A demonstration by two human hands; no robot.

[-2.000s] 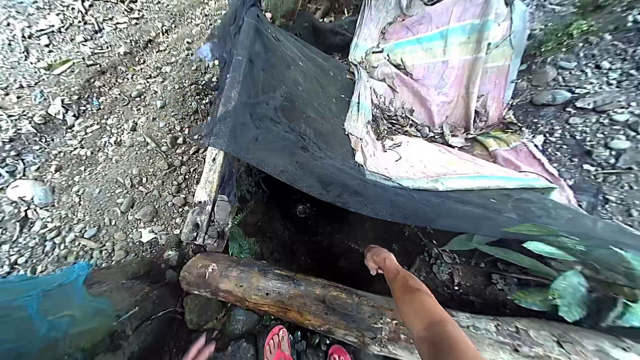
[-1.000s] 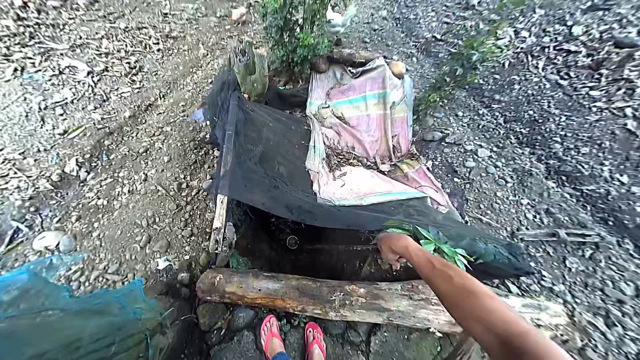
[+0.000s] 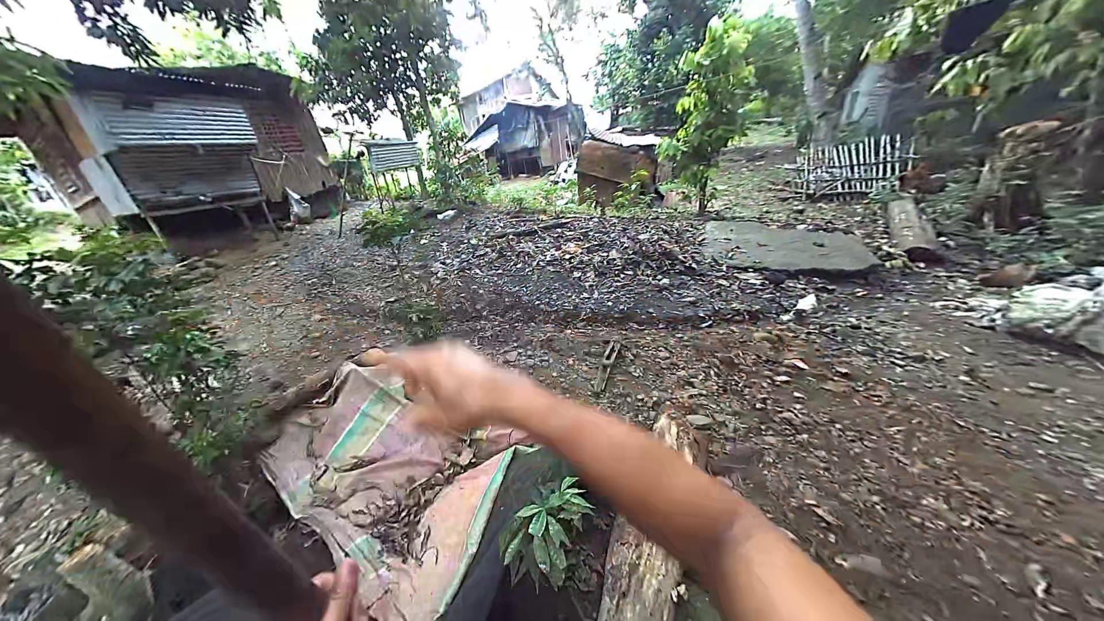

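My right hand (image 3: 448, 384), blurred, reaches out over a striped woven sack sheet (image 3: 384, 492) strewn with dry leaves. Whether it touches the sheet or has anything in its fingers cannot be made out. At the bottom edge, only some fingers of my left hand (image 3: 339, 593) show, beside a dark wooden pole (image 3: 147, 457) that slants across the lower left. Their grip is unclear. Black netting (image 3: 496, 539) lies under the sheet's right edge, and a small leafy plant (image 3: 548, 528) stands against it.
A weathered log (image 3: 642, 556) lies right of the plant. Beyond are a leaf-littered mound (image 3: 561, 267), a flat slab (image 3: 789, 247) and a short log (image 3: 912, 228). A metal-clad hut (image 3: 181, 147) stands back left, a bamboo fence (image 3: 854, 168) back right. Leafy shrubs (image 3: 147, 336) grow at the left.
The view has swung up and round from the pit to the yard. My right arm, over the pit's edge before, now extends across the sack sheet. The dark pole has come into view.
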